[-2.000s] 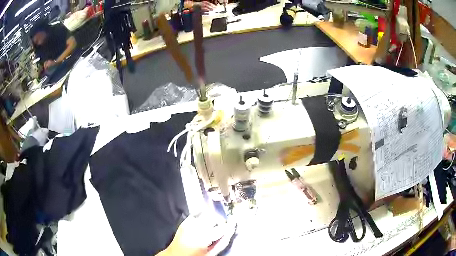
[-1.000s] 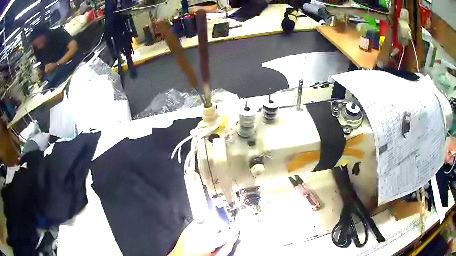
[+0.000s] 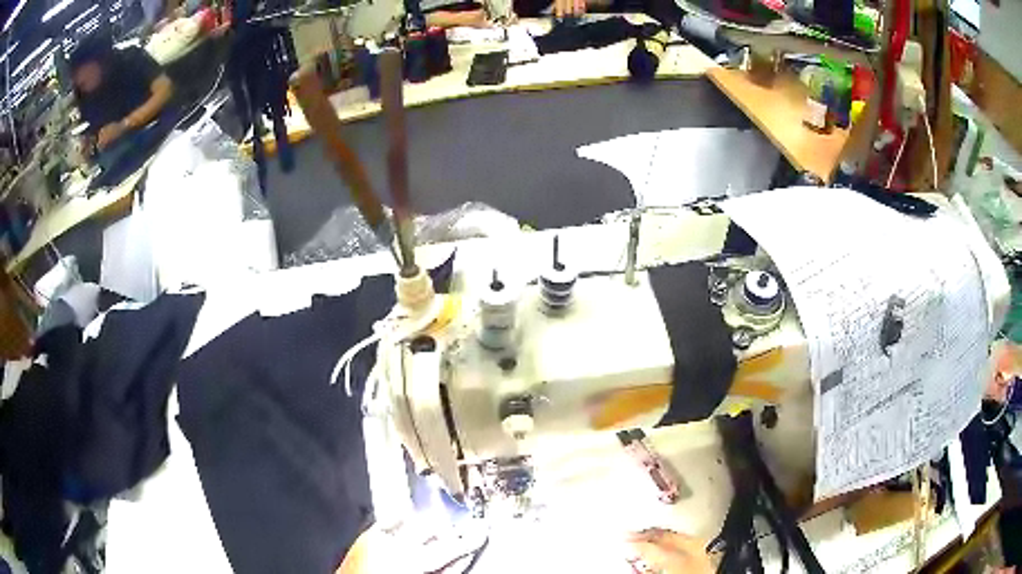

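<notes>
The cream-white sewing machine (image 3: 560, 370) stands in front of me. A dark cloth panel (image 3: 275, 437) lies flat on the white table left of its head. My left hand (image 3: 387, 547) is at the bottom edge, just below the needle area (image 3: 493, 484), partly washed out by lamp glare. A thin dark edge shows beside its fingers; its grip is hidden. My right hand (image 3: 670, 552) is at the bottom edge, cut off, between the pink-red snips (image 3: 652, 465) and the black scissors (image 3: 756, 493). Its grip cannot be told.
A crumpled dark cloth heap (image 3: 107, 404) is at far left. Two brown rods (image 3: 395, 157) stand on the machine head. A printed sheet (image 3: 897, 348) hangs over the machine's right end. Clear plastic (image 3: 359, 235) lies behind the machine. A person (image 3: 118, 95) works at upper left.
My right hand has come into view at the bottom edge. The view has shifted, so the machine sits further left and lower. My left hand stays near the needle area.
</notes>
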